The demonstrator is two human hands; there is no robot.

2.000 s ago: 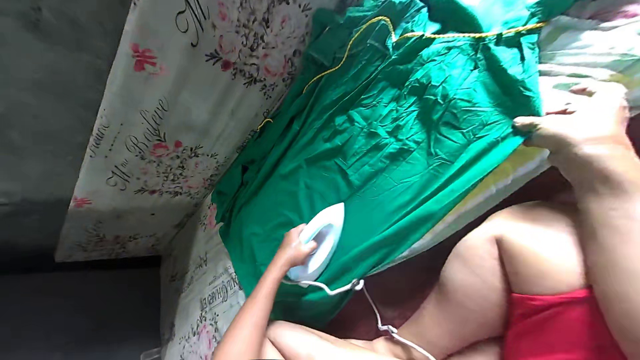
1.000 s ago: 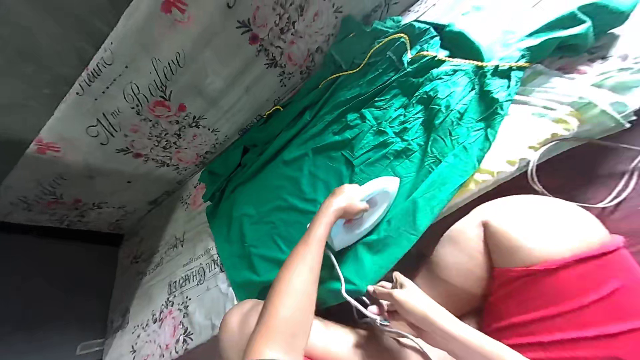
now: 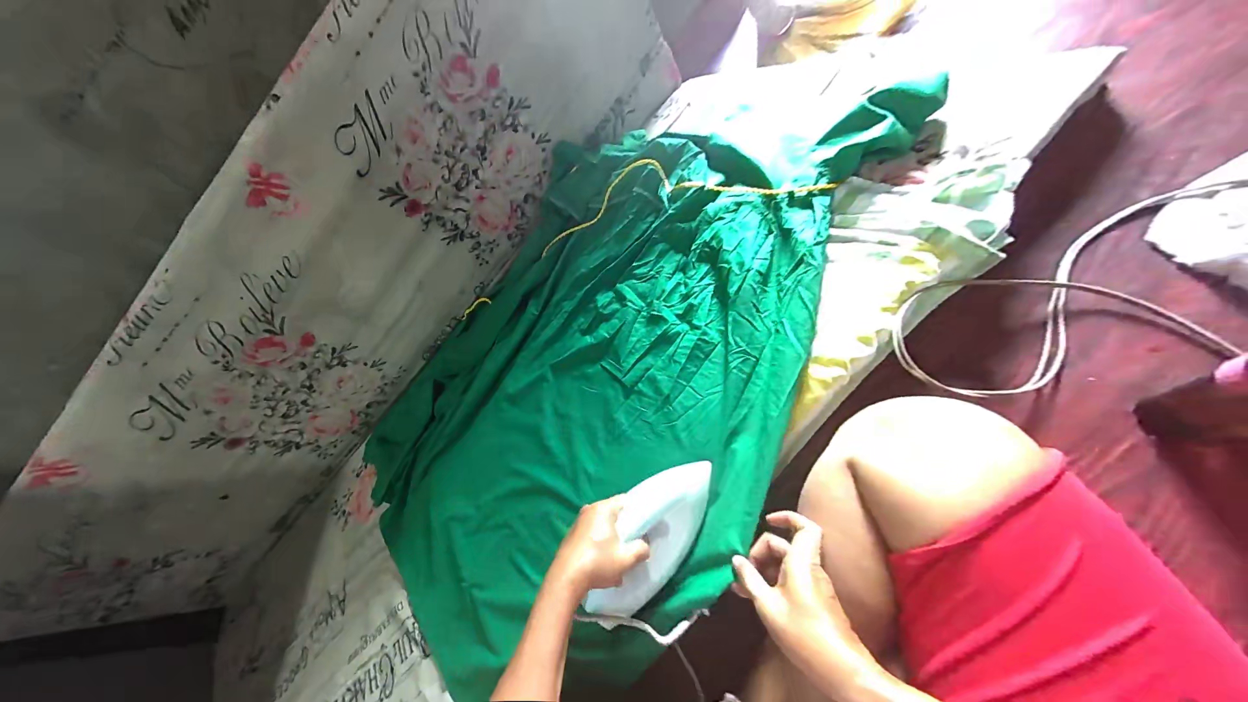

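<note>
A green garment with a thin yellow cord lies spread out, smoother in its lower part and creased toward the gathered upper part. My left hand is closed round the handle of a pale clothes iron, which rests on the lower right part of the cloth with its tip toward the upper right. A white power cord runs from the iron's heel. Beside the garment's right edge is my right hand, its fingers bent and apart, the thumb close to the hem; nothing shows in its grasp.
Under the garment lies a light patterned cloth or pad. A floral-printed covering rises along the left. Loops of pale cable lie on the dark red floor, near a white cloth. My bent knee is close to the pad's edge.
My right hand has left the garment's upper right edge, was by the iron's cord a second ago, and is now beside the lower edge. My left hand has kept hold of the iron.
</note>
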